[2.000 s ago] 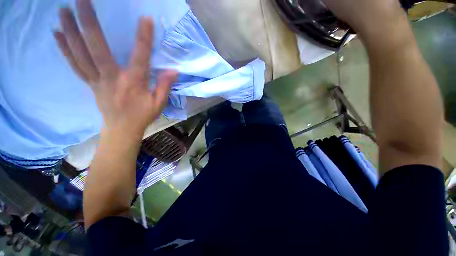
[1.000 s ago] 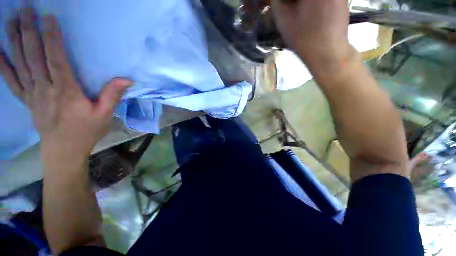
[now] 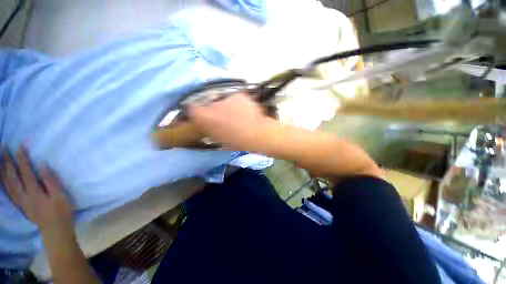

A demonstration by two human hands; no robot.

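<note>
A light-blue garment (image 3: 111, 111) lies spread over the cream padded table (image 3: 111, 224), with its crumpled end near the table's front edge. My right hand (image 3: 230, 119) is closed around the tan handle of the steam iron (image 3: 177, 125), which is over the garment's right part. The iron is blurred, so I cannot tell whether its sole touches the cloth. My left hand (image 3: 39, 191) lies with fingers apart on the garment near the table's front edge at the left.
A black cable (image 3: 377, 50) runs right from the iron. Blue garments (image 3: 316, 211) hang at lower right of the table. A cardboard box (image 3: 408, 188) and cluttered items stand at the right. A metal rack is below the table at the left.
My right hand has brought the iron left from the table's right end onto the garment. My left hand is lower at the left edge. The view has shifted, showing more of the table's far side.
</note>
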